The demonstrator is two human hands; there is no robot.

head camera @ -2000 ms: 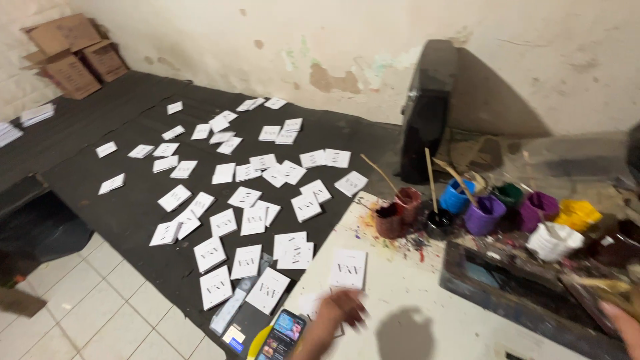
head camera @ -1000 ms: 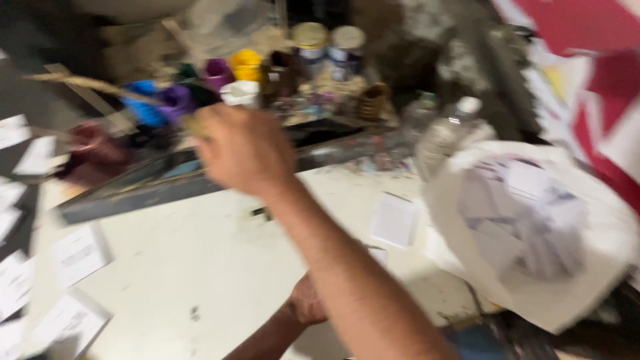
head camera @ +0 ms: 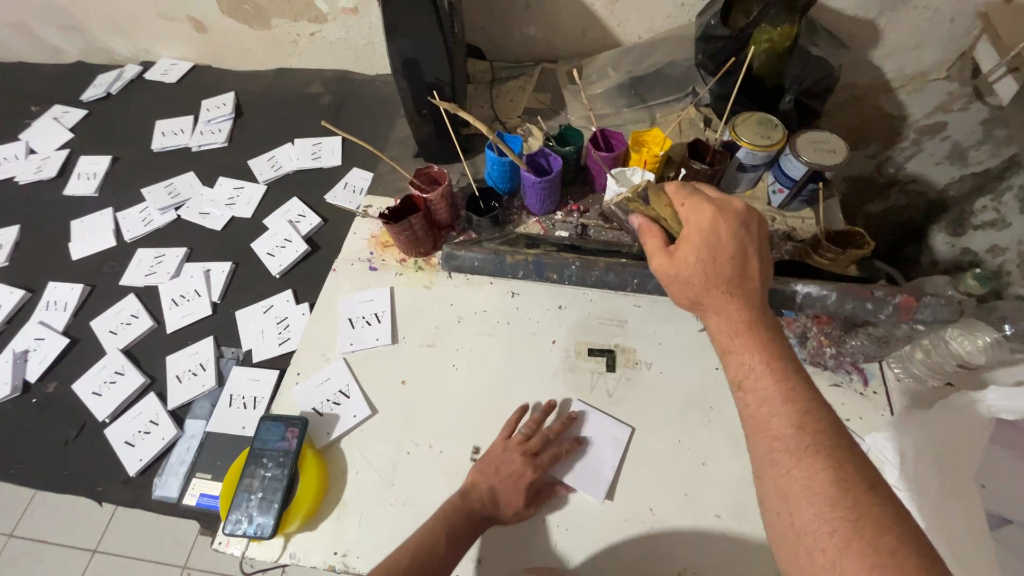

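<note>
My left hand (head camera: 524, 460) lies with fingers spread on the left part of a blank white paper piece (head camera: 600, 448) on the white tabletop (head camera: 432, 360). My right hand (head camera: 708, 240) grips a worn, paint-stained block (head camera: 652, 210), perhaps a squeegee handle, above the far edge of the table. Below that block runs a long dark frame bar (head camera: 544, 262) spotted with paint. A small dark L-shaped mark (head camera: 604, 358) sits on the tabletop between the hands. Two printed white cards, one upper (head camera: 366, 320) and one lower (head camera: 334, 400), lie at the table's left side.
Paint pots with sticks, among them a purple one (head camera: 542, 182), line the back beside lidded cans (head camera: 754, 140). Many printed cards cover the black cloth (head camera: 264, 80) at left. A phone (head camera: 266, 476) rests on a yellow round object (head camera: 314, 488). A clear plastic bottle (head camera: 948, 352) lies at right.
The view has swung right, then back left. My left hand now lies on a blank paper piece; one second ago it was lower and partly hidden behind my right arm.
</note>
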